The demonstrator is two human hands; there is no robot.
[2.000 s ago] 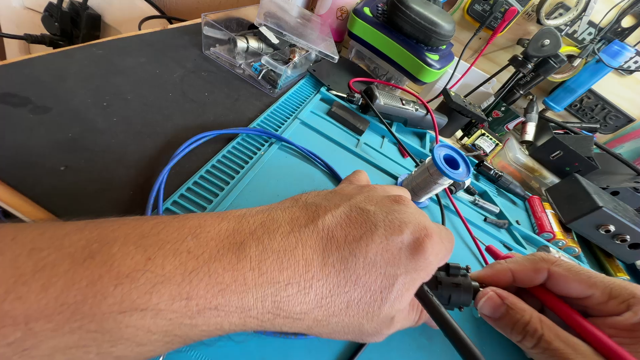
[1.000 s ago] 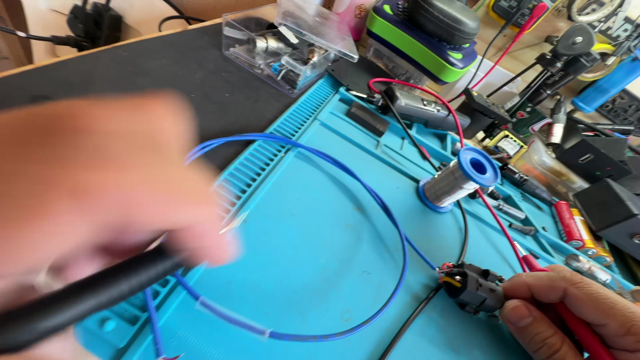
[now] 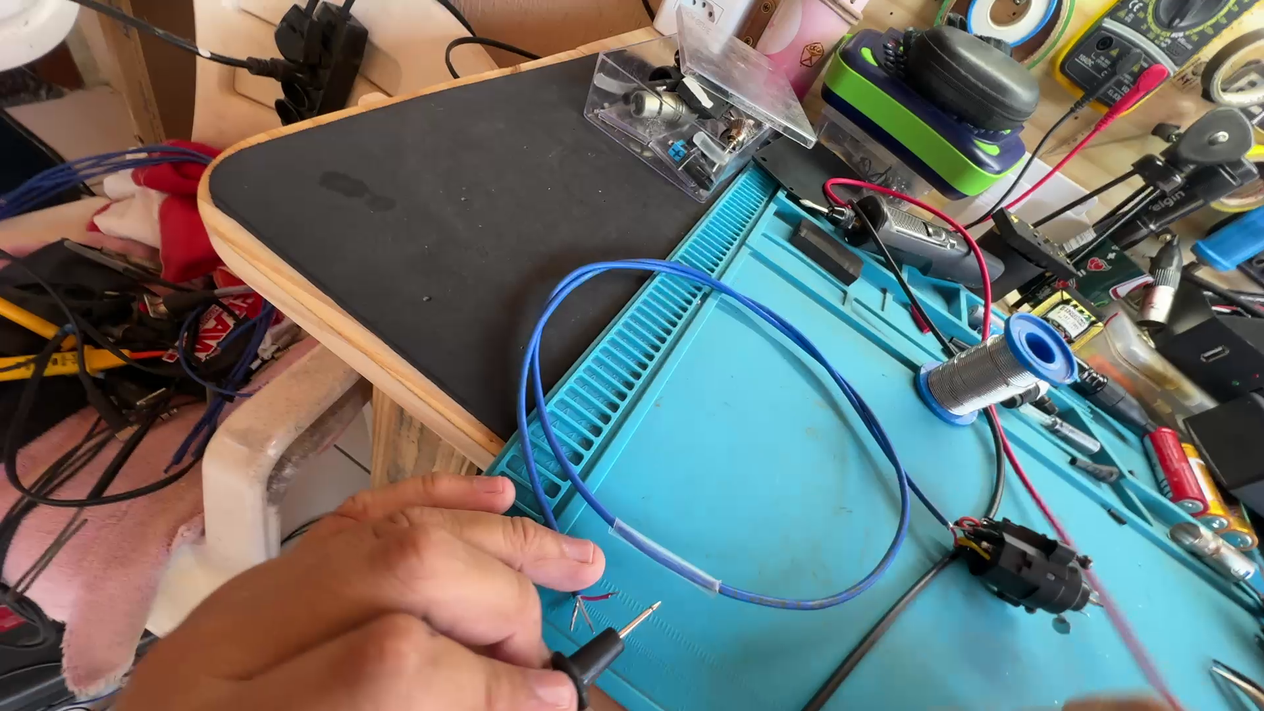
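My left hand point(image 3: 395, 592) is at the lower left, closed around a black multimeter probe point(image 3: 592, 657) with its bare metal tip pointing up and right. Close to that tip are the stripped wire ends point(image 3: 590, 600) of a looped blue cable point(image 3: 894, 464), which carries a clear sleeve point(image 3: 667, 558). At the right of the blue mat, the cable's other end meets a black multi-pin connector point(image 3: 1032, 568) with small coloured wires, lying free of both hands. Only a blurred sliver of my right hand point(image 3: 1116, 702) shows at the bottom edge; its fingers are hidden.
A solder spool point(image 3: 992, 370) stands on the blue silicone mat point(image 3: 770, 434). Black and red test leads cross the mat. Batteries point(image 3: 1175, 469) and tools line its right side. A clear parts box point(image 3: 691, 118) and a multimeter point(image 3: 1150, 49) are farther back.
My left hand has moved from the connector to the cable's stripped end at the left, with the black probe. My right hand has let go of the connector and moved down, almost out of view.
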